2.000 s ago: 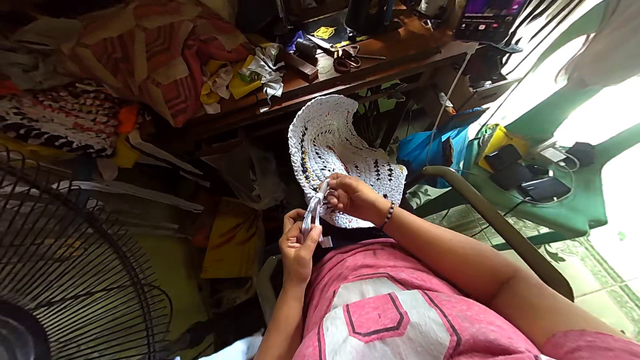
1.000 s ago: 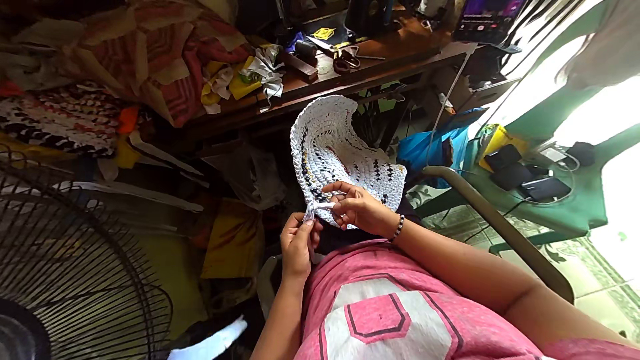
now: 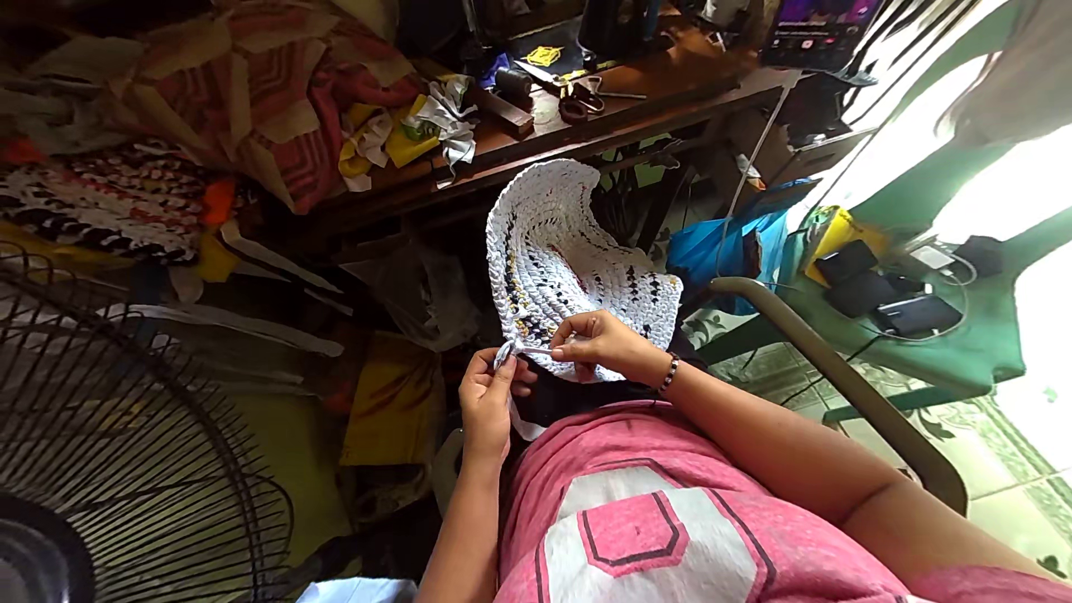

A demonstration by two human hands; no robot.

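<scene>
A crocheted mat of white fabric strips [image 3: 553, 243], flecked with black and yellow, lies curled over my lap and rises toward the table. At its near left edge my left hand [image 3: 492, 381] pinches a looped white fabric strip between thumb and fingers. My right hand [image 3: 599, 342], with a beaded bracelet at the wrist, is just right of it, its fingertips closed on a short taut white length that runs to the loop; whether that is strip or a hook is unclear. A tail of white strip [image 3: 523, 423] hangs below my left hand.
A wooden table [image 3: 611, 126] ahead bears scissors [image 3: 579, 100] and fabric scraps [image 3: 448, 117]. A fan [image 3: 126, 452] stands at the left. On the right are a metal armrest [image 3: 821, 368], a blue bag [image 3: 729, 251] and a green chair [image 3: 963, 343] holding black devices.
My hands have moved slightly apart, and a short white length now shows between them. The pale cloth at the lower left has shifted.
</scene>
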